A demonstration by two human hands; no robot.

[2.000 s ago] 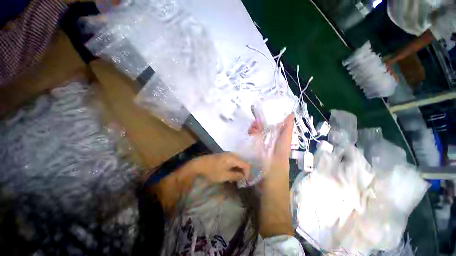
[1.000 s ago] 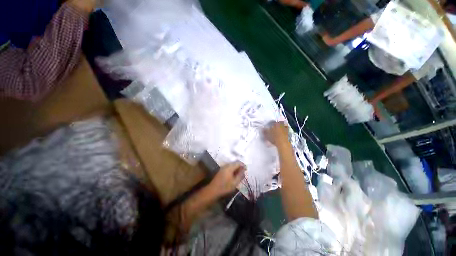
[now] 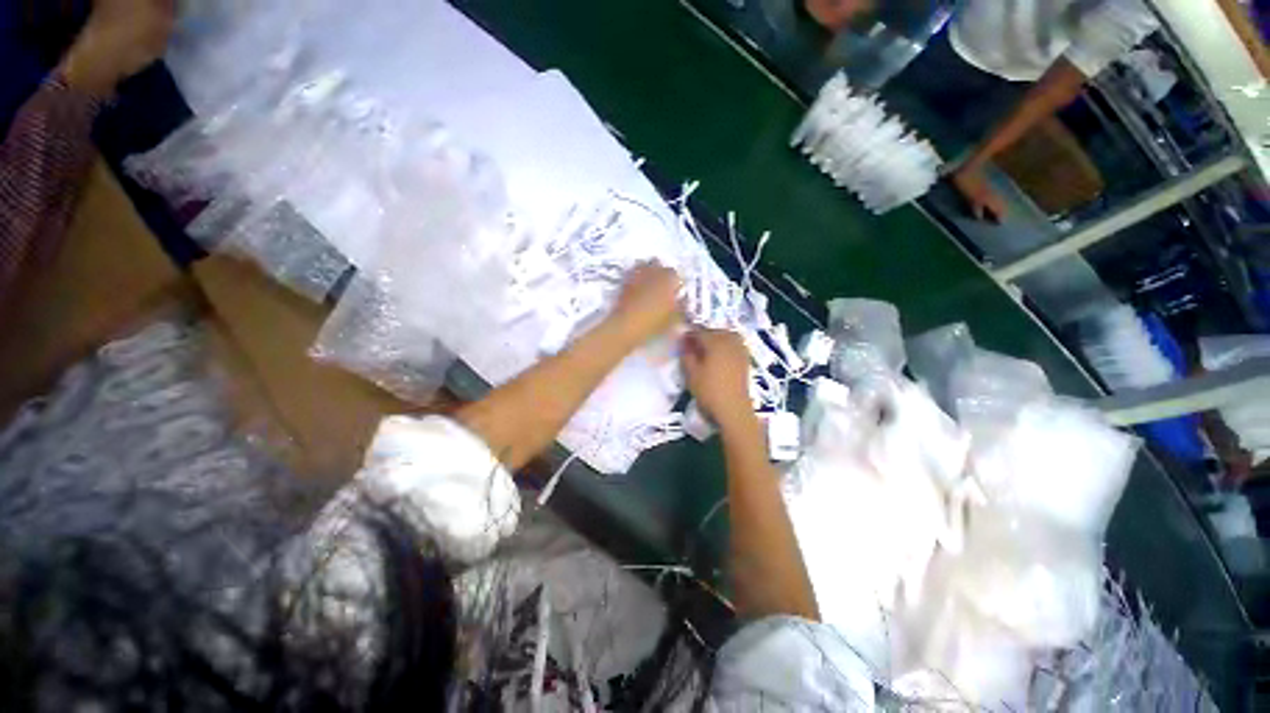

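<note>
My left hand (image 3: 651, 302) reaches over the white sheet (image 3: 557, 119) at the pile of thin white adapter cables (image 3: 568, 240). My right hand (image 3: 713, 373) is just beside it, to its right, by several white adapters with cords. The fingers of both hands are bent and blurred, and I cannot tell what either one holds. White adapters (image 3: 783, 435) lie to the right of my right hand, with cord ends sticking up along the sheet's far edge. A loose cable end (image 3: 554, 474) hangs at the near edge of the bench.
Clear bubble bags (image 3: 383, 334) lie heaped at left. A large stack of milky foam bags (image 3: 891, 515) is at right. An open carton (image 3: 265, 355) with bagged cords stands below the bench at left. Across the green line (image 3: 780, 209) are a white row of packed goods (image 3: 866, 144) and another worker's arm.
The view has shifted. My left hand has moved from the bench's near edge onto the cable pile, close to my right hand. The bag seen between my hands two seconds ago is no longer distinguishable.
</note>
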